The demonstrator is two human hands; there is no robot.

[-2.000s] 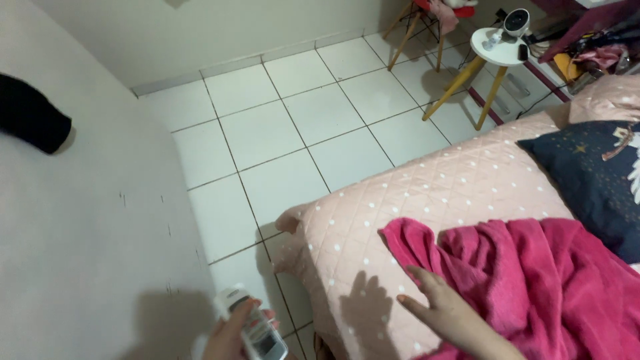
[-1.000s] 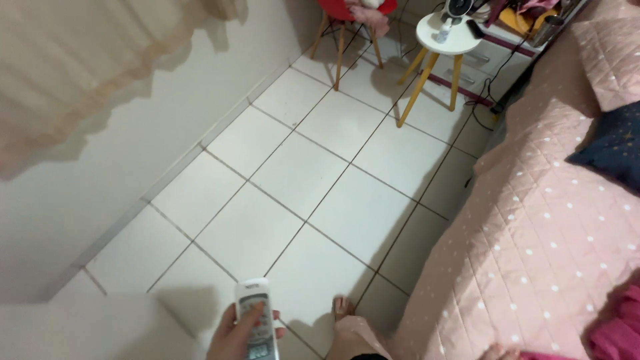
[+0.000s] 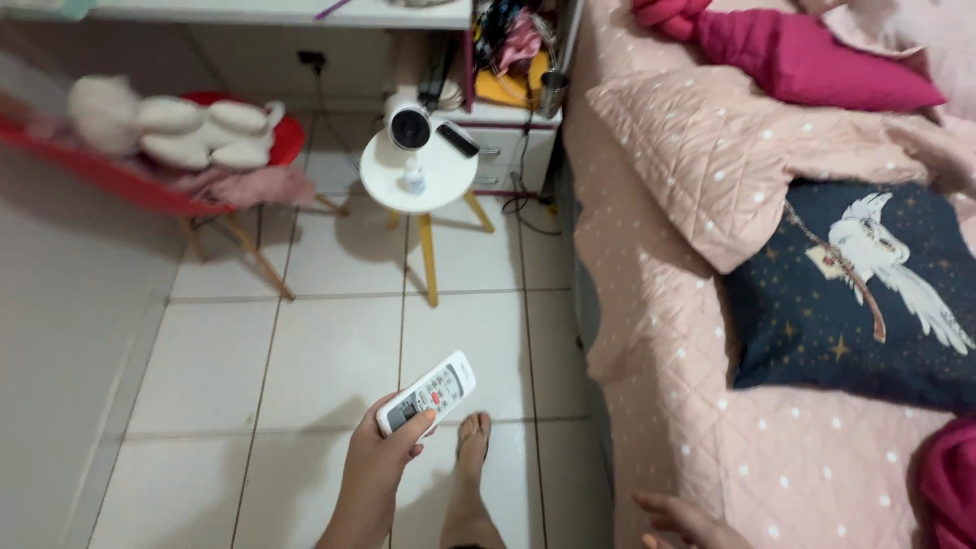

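Note:
A white remote control [image 3: 438, 389] with a small display and a red button lies in my left hand [image 3: 393, 442], its thumb over the keys. My right hand [image 3: 682, 522], partly cut off by the bottom edge, hovers at the near side of the bed's pink dotted quilt [image 3: 671, 427], fingers apart and holding nothing; whether it touches the quilt I cannot tell. Beyond the remote stands a round white side table [image 3: 381, 171] with a white round-faced device [image 3: 409, 126], a small bottle [image 3: 414, 179] and a black remote control [image 3: 457, 140] on it.
A red chair [image 3: 286, 141] holding a white plush toy [image 3: 191, 130] stands at the left, under a white desk [image 3: 252, 11]. Cables [image 3: 526, 202] trail on the tiled floor by a drawer unit [image 3: 496, 152]. A dark owl cushion [image 3: 854, 305] lies on the bed. My sandalled foot [image 3: 473, 438] is below.
The view has turned and moved toward the side table and chair. My right hand, over the magenta blanket two seconds ago, is now beside the quilt's edge. The white remote stays in my left hand.

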